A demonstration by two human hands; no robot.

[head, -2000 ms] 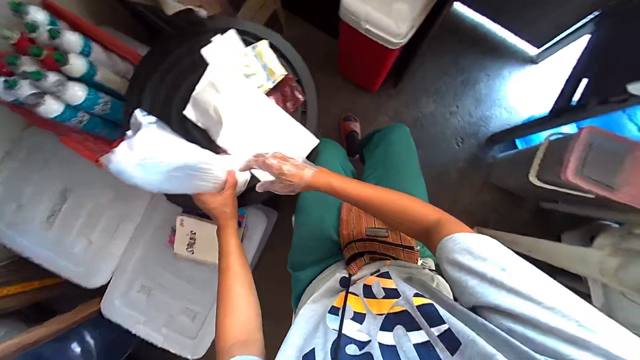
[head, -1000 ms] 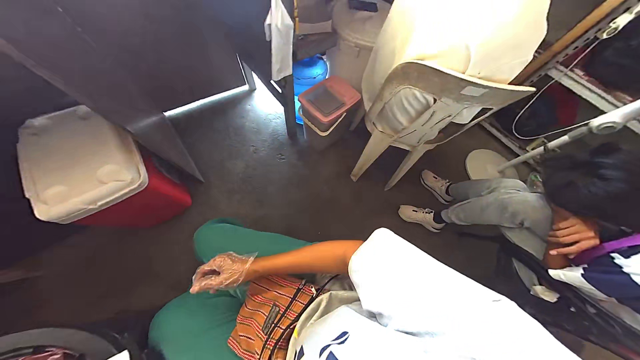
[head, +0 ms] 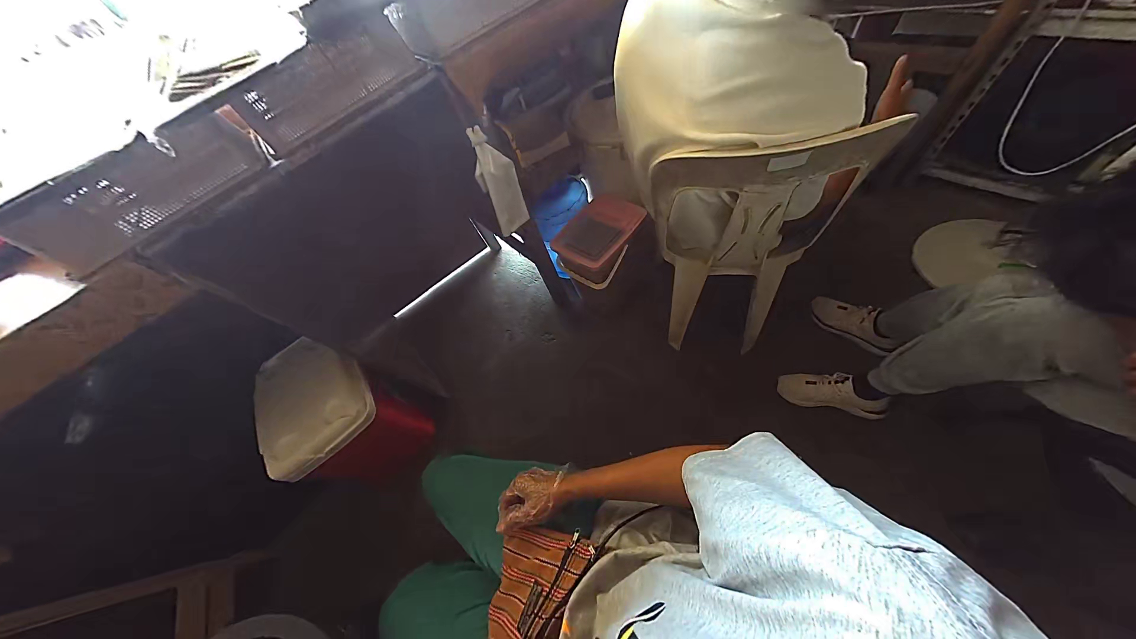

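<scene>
My right hand [head: 530,500], in a clear plastic glove, rests on my lap with its fingers curled, at the top edge of an orange striped woven bag [head: 540,568]. Green trousers [head: 475,506] cover my legs beneath it. Nothing can be made out in this hand, and the glove's blur hides whether the fingers are fully closed. My left hand is out of the frame.
A red cooler with a white lid [head: 312,410] stands at the left. Ahead are a lidded pink-topped bucket [head: 599,232] and a plastic chair [head: 772,177] with a seated person. Another person's shoes [head: 834,395] are at the right.
The view has swung far to the right, away from the black tub and bottles. Two seconds ago both hands were at a white bundle; now only my right hand shows, on my lap.
</scene>
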